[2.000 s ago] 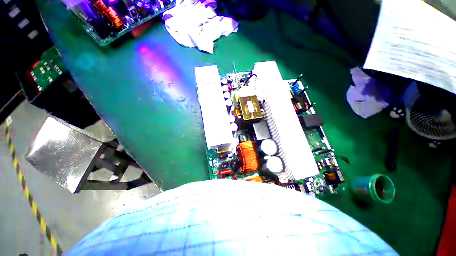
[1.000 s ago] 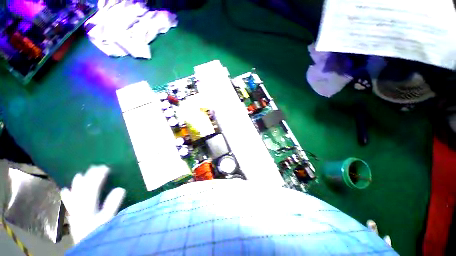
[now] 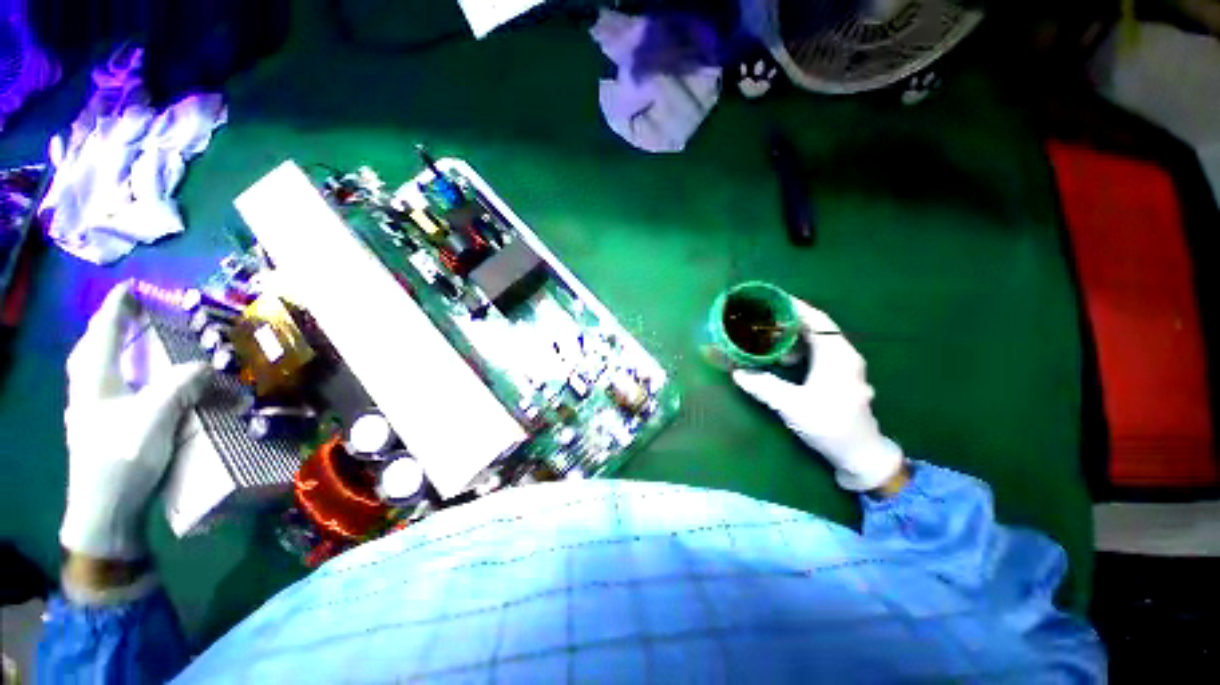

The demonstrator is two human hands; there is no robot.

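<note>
The power board (image 3: pixel 562 335) lies in front of me, turned at an angle, its near edge hidden by my blue-clad torso. The long heatsink (image 3: pixel 388 335) crosses its middle. My left hand (image 3: pixel 130 415), in a white glove, grips the finned heatsink (image 3: pixel 241 448) at the board's left edge, thumb and fingers apart around it. My right hand (image 3: pixel 823 395), also gloved, holds the green pot (image 3: pixel 752 325) at its right and near side. The pot is dark inside, with a thin stick in it.
A crumpled white cloth (image 3: pixel 127 174) lies at the far left. Another pale crumpled piece (image 3: pixel 658 80), a round fan grille (image 3: pixel 870 34) and a dark pen-like tool (image 3: pixel 792 187) are beyond the pot. A red-lined tray (image 3: pixel 1131 308) is at the right.
The view has shifted right. Both hands have come in; my left has taken hold of the board's finned heatsink, my right the pot. The board is turned anticlockwise and its left side looks raised.
</note>
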